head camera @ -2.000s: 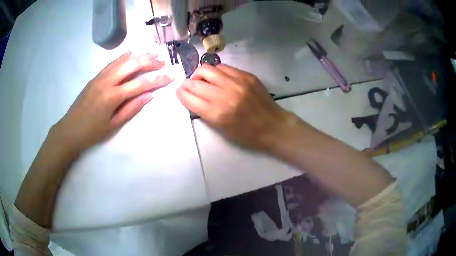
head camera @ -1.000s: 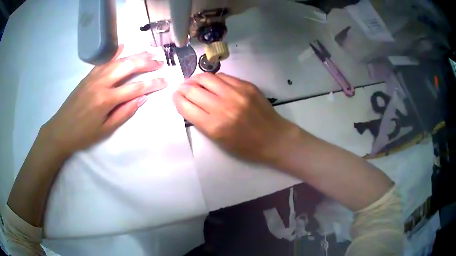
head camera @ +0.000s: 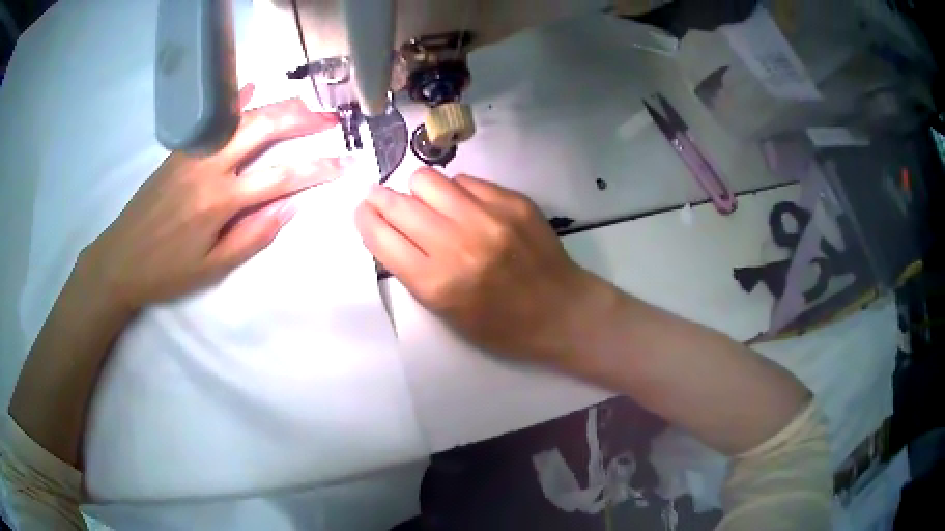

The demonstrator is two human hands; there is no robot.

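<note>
White fabric (head camera: 249,384) lies over the left of the table and hangs at its front edge. My left hand (head camera: 197,213) lies flat on it, fingers apart, tips near the presser foot (head camera: 351,129). My right hand (head camera: 477,259) has its fingers bent together at the fabric's right edge, just below the half-round metal plate (head camera: 389,143); the fingertips seem to pinch the edge. Bright light washes out the cloth at the needle. A tan-gold knob (head camera: 450,123) is right of the needle.
Pink-handled thread snips (head camera: 696,164) lie on the table (head camera: 580,114) at right. A grey-blue rounded bar (head camera: 195,78) stands above my left hand. Clear plastic (head camera: 865,207) and a narrow pink-lilac strip (head camera: 796,270) are at the right end. White scraps (head camera: 570,482) show below the table edge.
The view has shifted, so the bar sits further left and the snips slightly lower. My left hand has moved slightly left and my right hand slightly down. Both keep much the same pose.
</note>
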